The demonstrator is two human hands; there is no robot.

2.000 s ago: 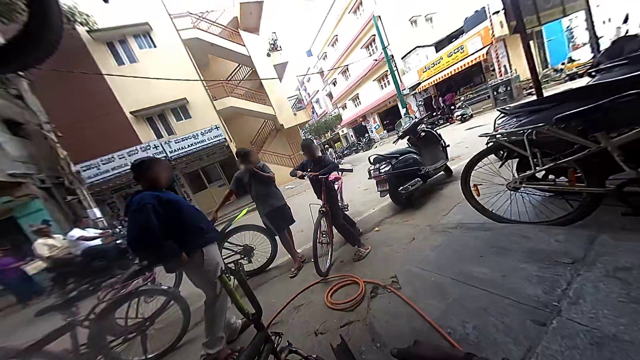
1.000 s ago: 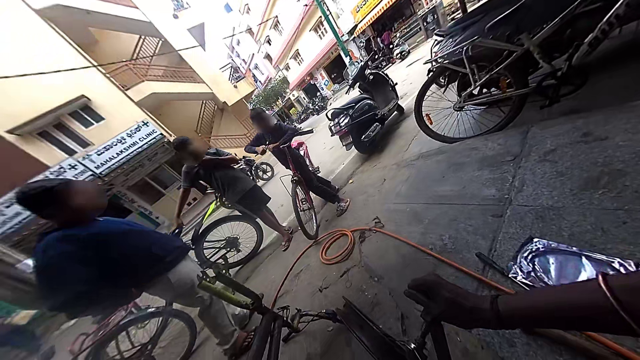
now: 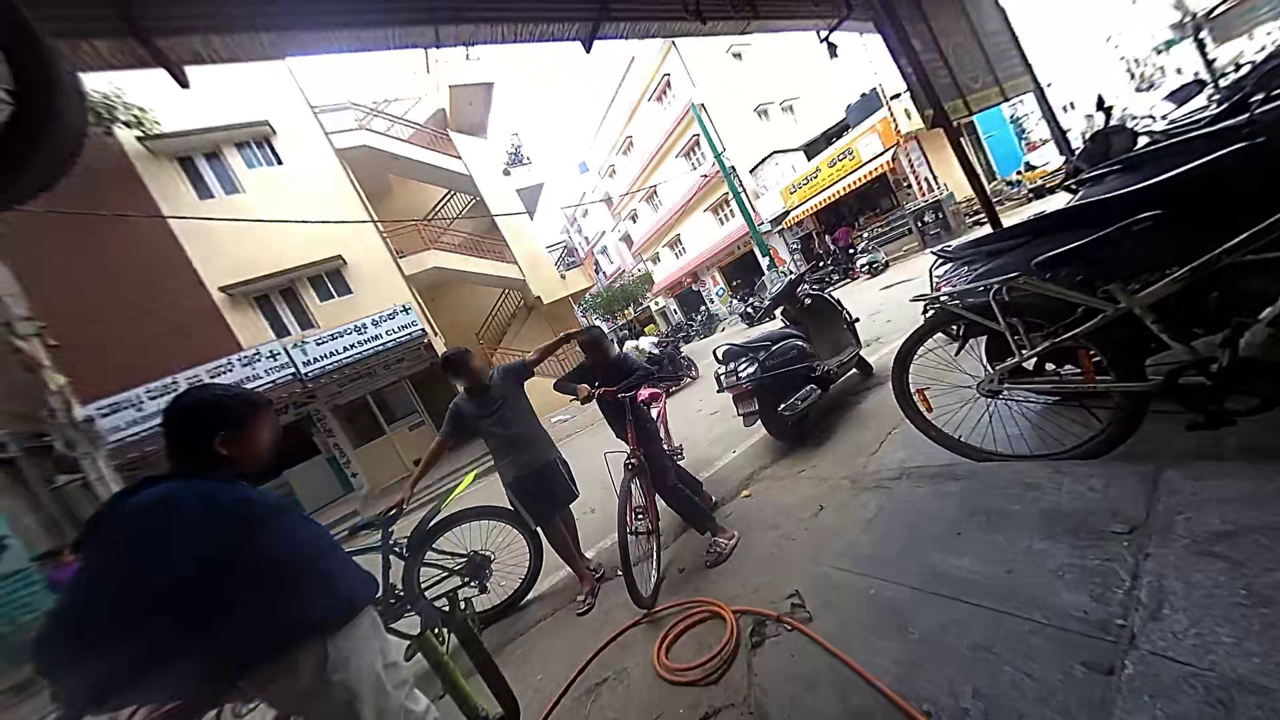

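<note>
Neither my left hand nor my right hand shows in the head view. Part of a green bicycle frame (image 3: pixel 448 672) juts up at the bottom edge, left of the middle. To its right an orange hose (image 3: pixel 697 655) lies in a loose coil on the pavement, one end running off the bottom edge at the right. Whether my hands touch the bicycle is hidden below the view.
A person in a dark blue top (image 3: pixel 215 590) is close at the left. Beyond, one person stands by a bicycle (image 3: pixel 478 565) and another straddles a red bicycle (image 3: pixel 638 520). A black scooter (image 3: pixel 790 360) and a parked bicycle (image 3: pixel 1020 385) are at the right.
My right hand and forearm, and the silvery packet beside them, have left the view. The standing person has raised an arm toward the head of the one on the red bicycle. The view has shifted.
</note>
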